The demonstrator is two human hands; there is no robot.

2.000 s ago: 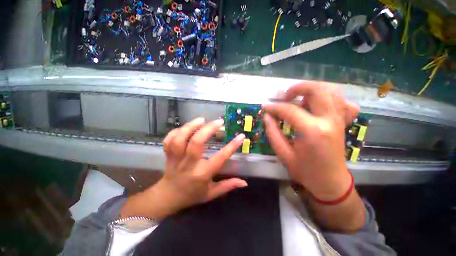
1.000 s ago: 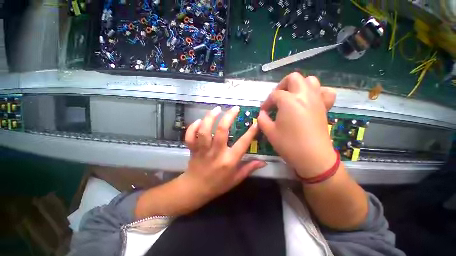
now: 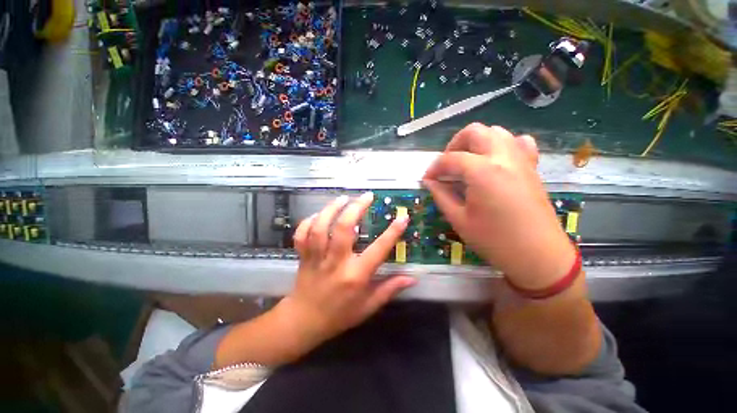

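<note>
A green circuit board panel (image 3: 410, 250) with yellow transformers (image 3: 402, 252) lies between the conveyor rails, partly hidden under my right hand. My left hand (image 3: 339, 262) is spread over the panel's left end, its index fingertip on the board near a yellow transformer and its thumb over the near rail. My right hand (image 3: 497, 198) is above the panel, with thumb and index fingertips close together at its far edge. Whether a small part is between these fingertips cannot be made out.
A black component tray (image 3: 242, 81) of mixed parts, tweezers (image 3: 456, 110), a round metal holder (image 3: 537, 81), small black components (image 3: 436, 48) and yellow wires (image 3: 667, 117) lie on the green bench beyond the far rail (image 3: 242, 167). Another circuit board panel (image 3: 22, 216) is at the far left.
My right hand has moved back from over the board to its far edge. My left hand stays spread at the panel's left end. The view has shifted, so the tray shows lower.
</note>
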